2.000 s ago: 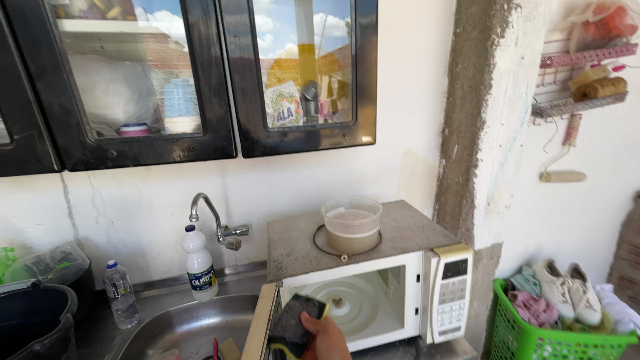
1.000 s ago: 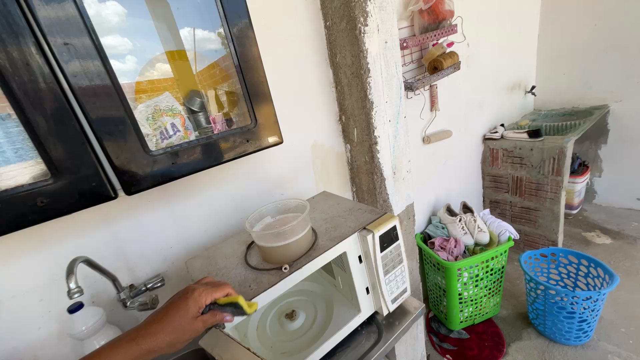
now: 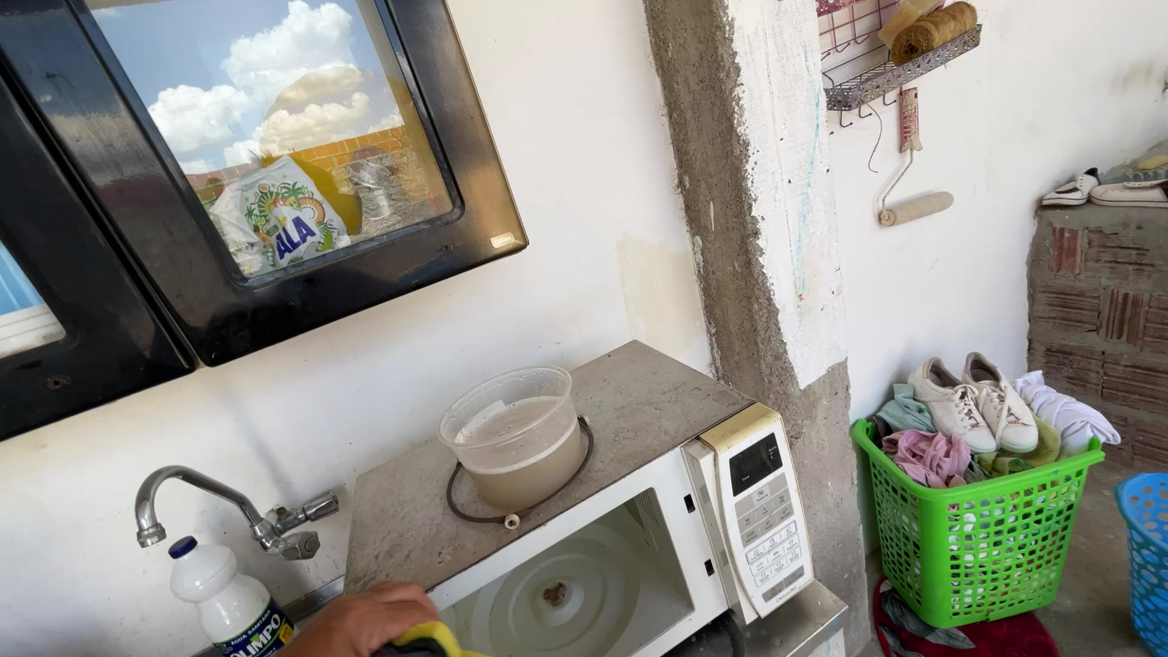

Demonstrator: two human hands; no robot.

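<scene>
At the bottom edge, my right hand grips a yellow and dark scrubbing sponge, just in front of the microwave's left front corner. The white microwave oven has its cavity exposed, with no glass plate visible over the round floor and its central hub. On its stained top stands a clear plastic tub of cloudy liquid, beside a dark looped cord. A white bleach bottle with a blue cap stands left of my hand, below the chrome faucet. My left hand is out of view.
A black cabinet with glass doors hangs at upper left. Right of a rough concrete pillar stands a green laundry basket with clothes and white shoes, next to a blue basket. A paint roller hangs from a wall rack.
My right hand with the sponge has moved down towards the bottom edge of the view. The view swung right after the first frame. The tub stays on the microwave.
</scene>
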